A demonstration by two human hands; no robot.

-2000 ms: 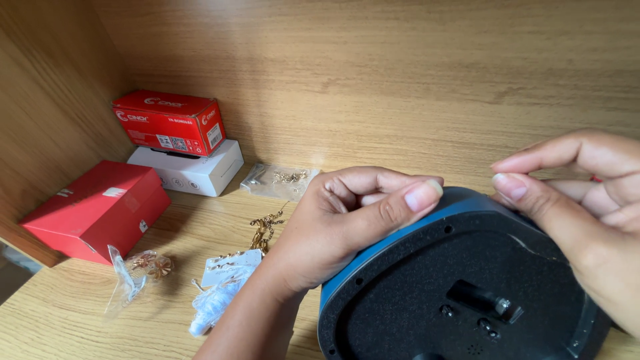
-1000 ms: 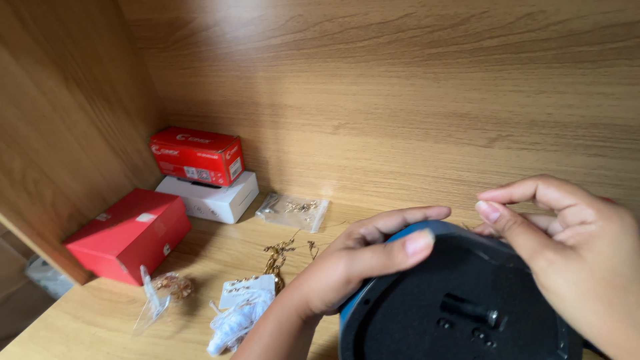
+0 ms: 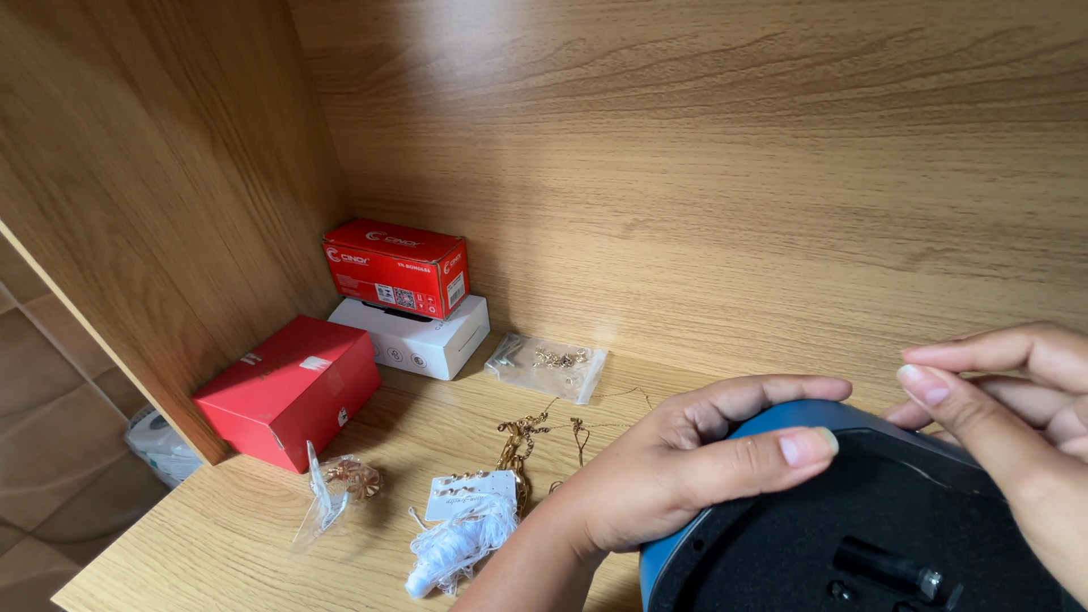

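Observation:
At the lower right is a blue-sided case (image 3: 680,561) with a dark lining and a small black cylinder (image 3: 884,563) inside it. My left hand (image 3: 705,459) grips its upper left rim, thumb over the edge and fingers on the outer side. My right hand (image 3: 1011,399) is over the upper right rim, thumb and index finger close together; whether something thin is between them cannot be told. Left of my left hand lie gold chains (image 3: 514,442), a white card with earrings (image 3: 459,495) and a bundle of white thread (image 3: 463,544).
A red box (image 3: 289,387) stands at the left. Beside it, a smaller red box (image 3: 395,268) rests on a white box (image 3: 425,336). A clear zip bag with gold jewellery (image 3: 548,364) lies near the back panel, and another plastic bag (image 3: 340,489) lies in front.
The view has shifted, so the boxes and case sit lower in the frame. My left hand keeps its hold on the case rim, and my right thumb and index finger remain close together.

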